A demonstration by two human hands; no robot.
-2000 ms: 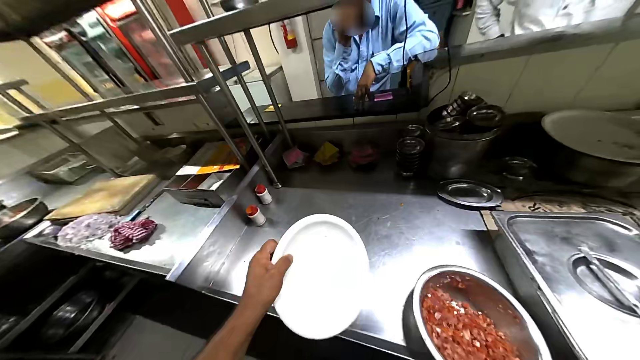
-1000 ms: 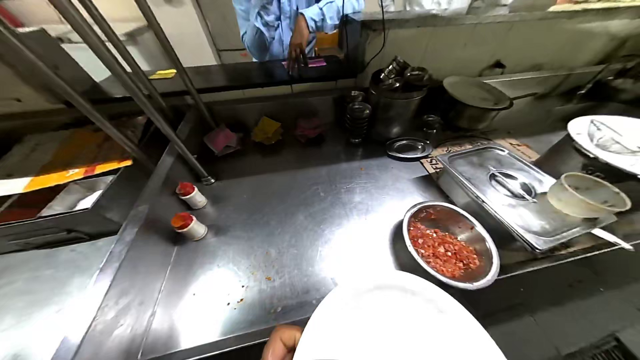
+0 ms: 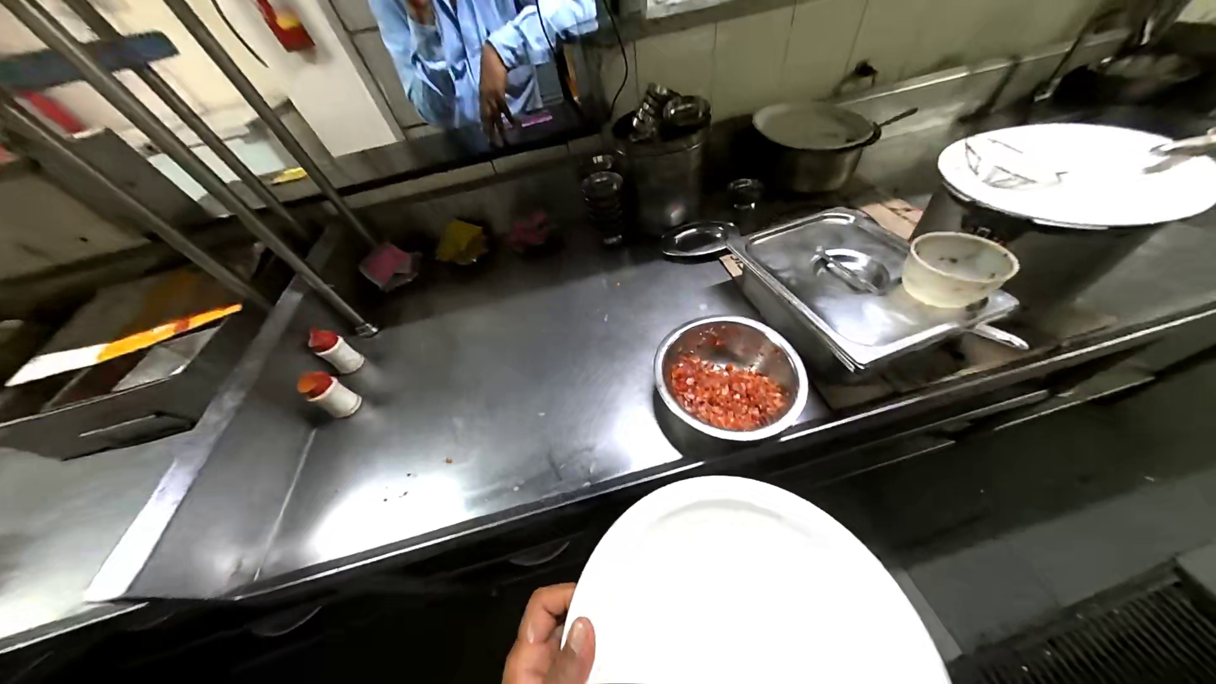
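My left hand [image 3: 549, 638] grips the left rim of a white oval plate [image 3: 750, 589], thumb on top, in front of the counter's front edge. No food lies on the visible part of the plate. My right hand is out of view. Beyond the plate, a steel bowl [image 3: 731, 378] of chopped red pieces, perhaps tomato, stands on the steel counter [image 3: 475, 361]. To its right is a lidded steel pan [image 3: 826, 275] with a translucent plastic tub [image 3: 959, 269] on the lid. Two white shakers with red tops [image 3: 335, 351] [image 3: 330, 393] stand at the left.
Steel posts [image 3: 190, 142] rise at the left, by a raised counter edge. A steel container of cups [image 3: 662, 161], a covered pot [image 3: 815, 142] and a small oval steel dish [image 3: 699, 239] stand behind. A large white lid [image 3: 1073, 171] is at the right. A person's hand [image 3: 494, 95] rests on the back ledge.
The view has swung right, bringing in the plastic tub and the large white lid. The plate, still in my left hand, was over the counter two seconds ago and is now in front of its edge.
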